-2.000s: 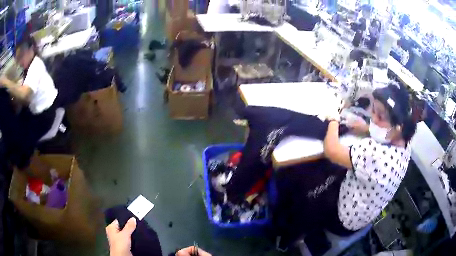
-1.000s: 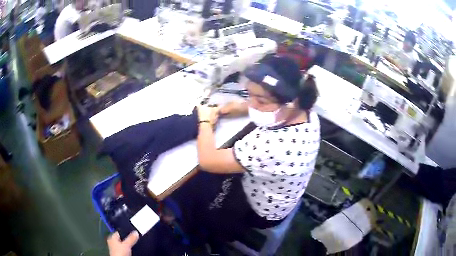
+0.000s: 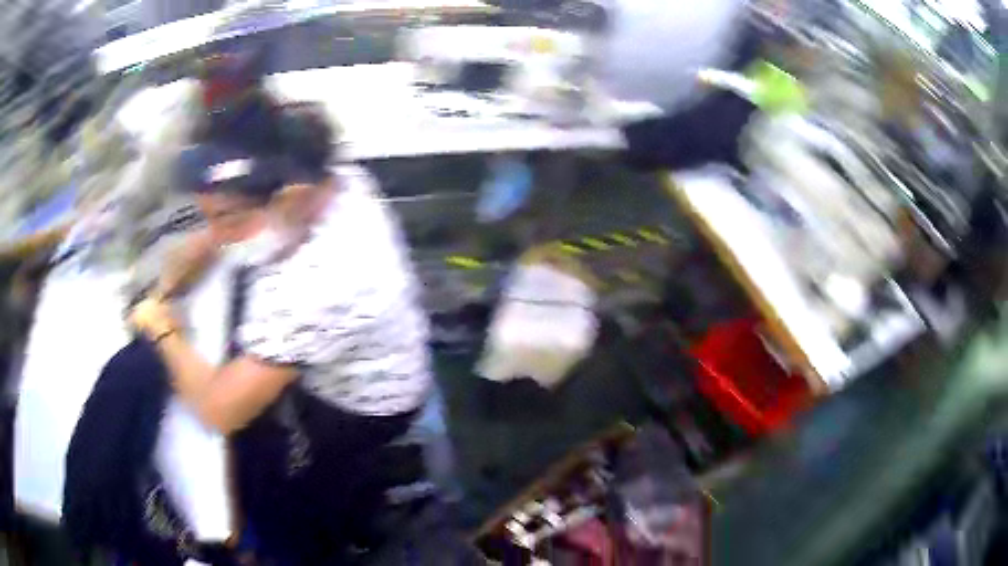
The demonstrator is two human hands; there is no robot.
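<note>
Neither of my hands is in the picture. The view is blurred. Nearest in front, at the left, a seated person in a patterned white top bends over a white table. A dark garment hangs over the table's edge, with a pale pattern low on it. The person's hands are close together above the table; what they hold cannot be made out.
A red container stands by a white table at the right. A box with mixed items is at the bottom centre. A pale sheet-like thing lies beyond the person. Another white table runs behind.
The view has swung right. The seated person has shifted to the left of the picture. My left hand and the dark piece with the white square label have left the picture.
</note>
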